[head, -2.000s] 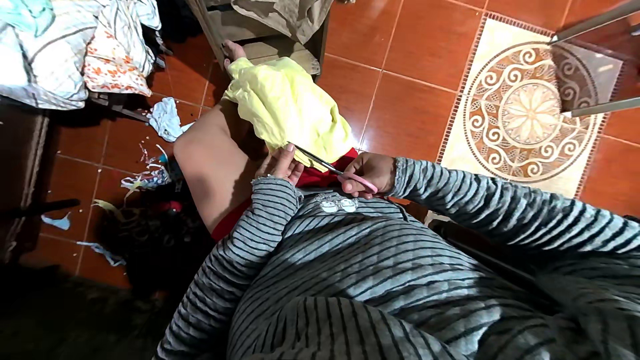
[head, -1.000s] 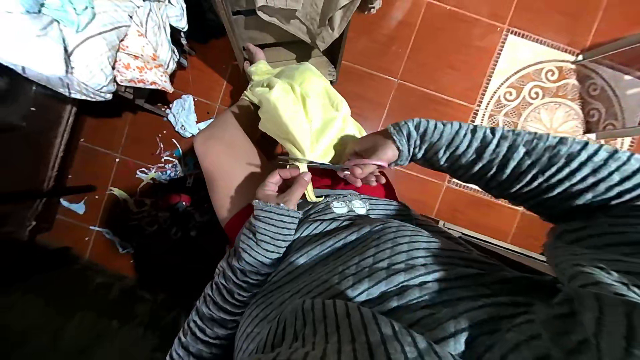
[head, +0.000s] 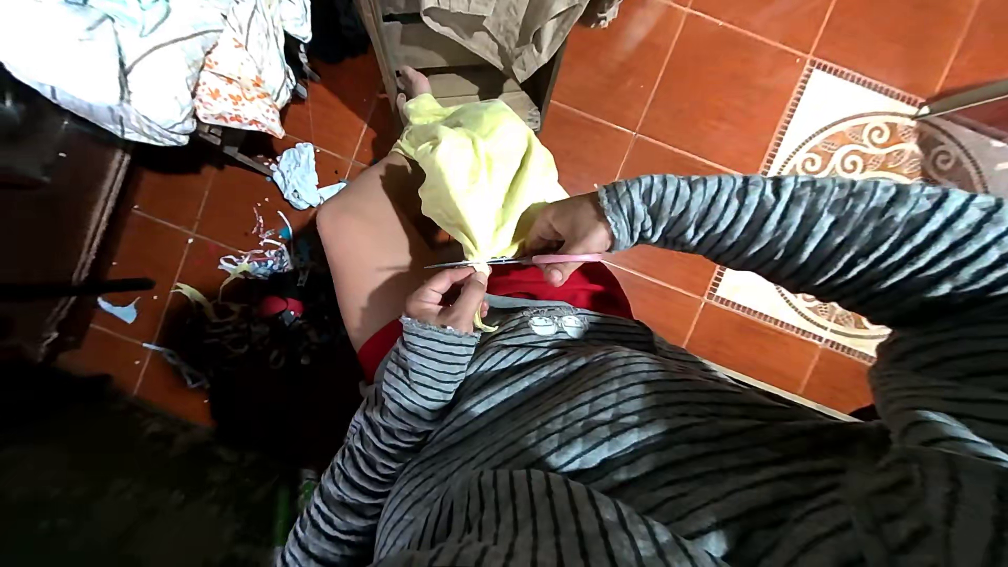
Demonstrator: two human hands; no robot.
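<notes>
Yellow cloth (head: 492,169) lies over my leg and narrows to a gathered end near my lap. My left hand (head: 450,299) pinches that end between thumb and fingers, and a thin yellow tip hangs below it. My right hand (head: 571,232) holds scissors with pink handles (head: 563,258). Their blades (head: 453,264) lie across the gathered cloth, just above my left fingertips. Whether the blades are fully closed I cannot tell.
Scraps of cloth and thread (head: 256,262) litter the tiled floor (head: 720,83) at the left, near a pale blue cloth piece (head: 296,175). Patterned fabric (head: 244,71) is piled at upper left. A wooden crate (head: 421,43) with brown cloth (head: 508,31) stands ahead.
The scissors, pointing obliquely across the cloth's lower edge two seconds ago, now lie nearly level across its gathered end. My left hand has come to pinch that end.
</notes>
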